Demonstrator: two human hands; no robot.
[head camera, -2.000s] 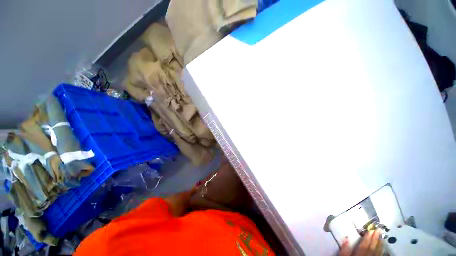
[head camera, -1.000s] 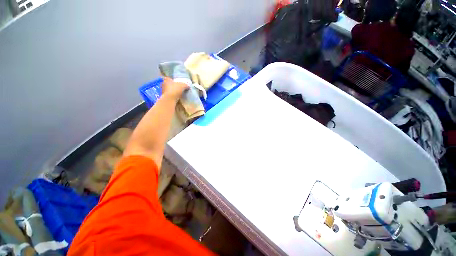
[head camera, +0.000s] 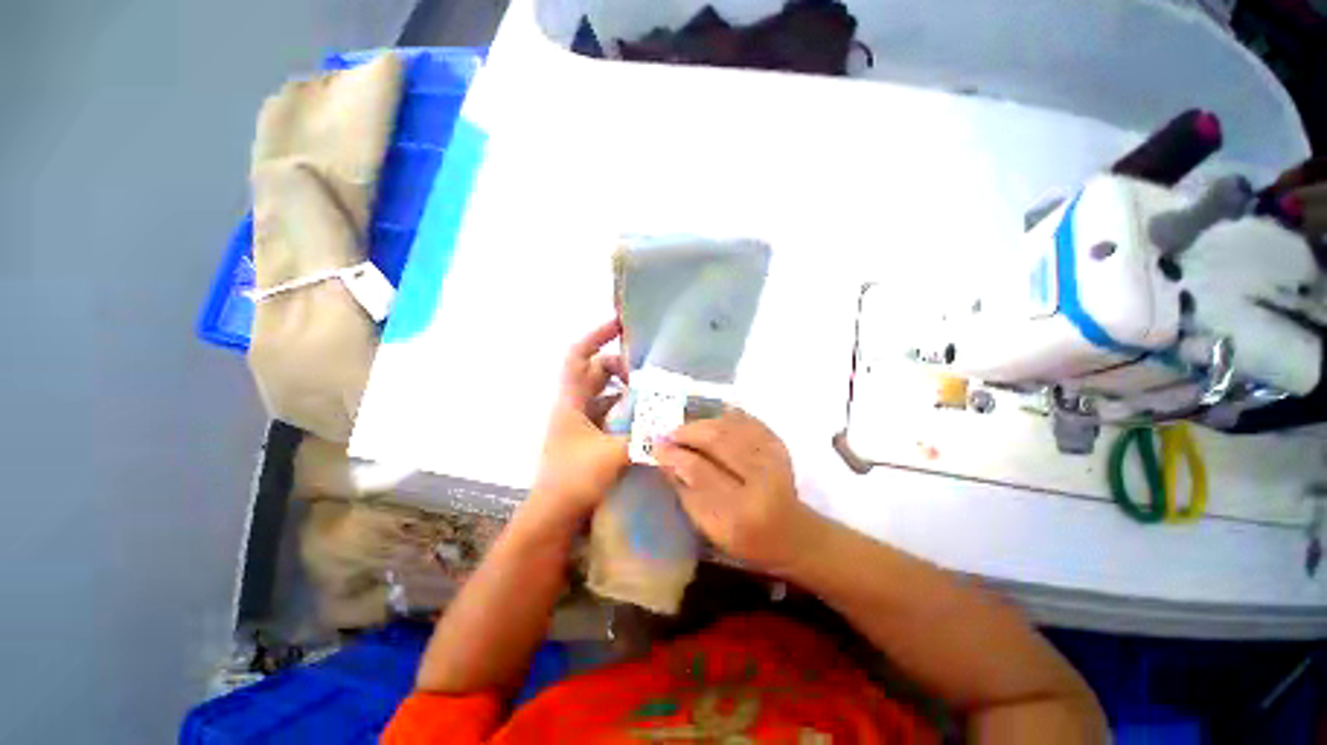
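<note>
A grey-green and beige bundle of cut pieces (head camera: 696, 309) lies on the white table at its front edge, its beige end hanging over the edge. A white paper ticket (head camera: 659, 413) lies on its middle, by the white tie. My left hand (head camera: 590, 437) holds the bundle's left side at the middle. My right hand (head camera: 735, 480) is on the bundle's right side, its fingertips on the ticket's lower right corner.
The white sewing machine (head camera: 1106, 284) stands at the right, with green and yellow scissor handles (head camera: 1157, 473) below its arm. A beige tied bundle (head camera: 313, 248) lies on a blue crate (head camera: 419, 138) at the left. Dark fabric (head camera: 742, 37) lies in the white trough behind.
The tied bundle, gripped in one outstretched hand over the blue crate a second ago, is now in front of me on the table. Both hands are now on it.
</note>
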